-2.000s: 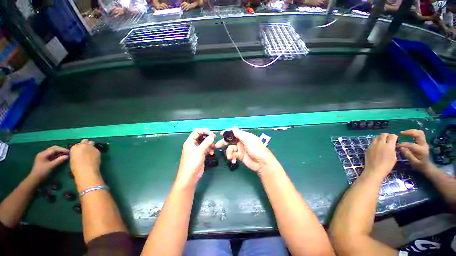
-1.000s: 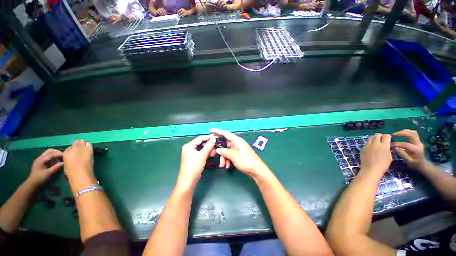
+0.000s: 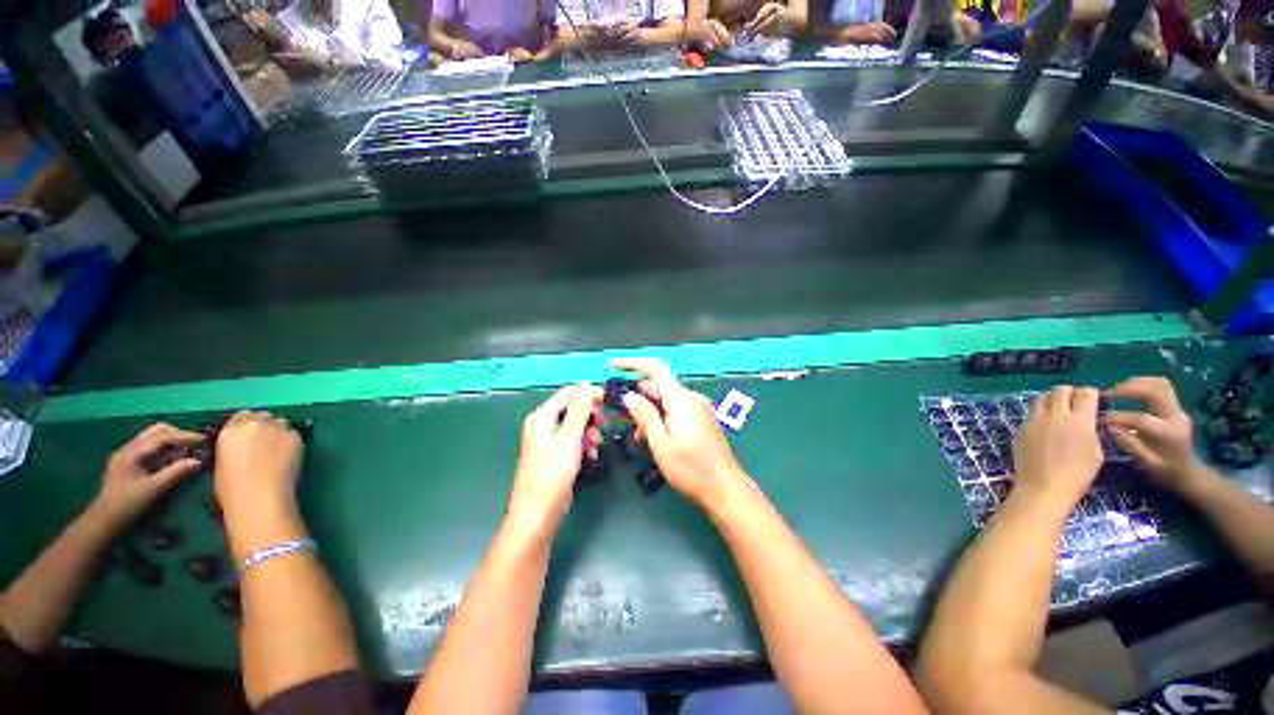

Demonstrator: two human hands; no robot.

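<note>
A small black part (image 3: 616, 395) is held at the fingertips of my right hand (image 3: 676, 430), close to my left hand. My left hand (image 3: 559, 440) has its fingers bent together, with something dark between thumb and fingers; it looks like another small black part. More black parts (image 3: 651, 479) lie on the green bench under and between my hands, partly hidden by them. A white card with a dark centre (image 3: 735, 409) lies just beyond my right hand.
A neighbour's hands (image 3: 257, 468) work at the left among loose black parts. Another's (image 3: 1062, 444) are over a clear blister tray (image 3: 964, 444) at the right. Beyond the light green strip (image 3: 461, 376) are the belt, stacked trays (image 3: 454, 147) and a blue bin (image 3: 1167, 196).
My hands came together at the black part and are now slightly apart again. The part in my right hand has turned. The view has shifted slightly.
</note>
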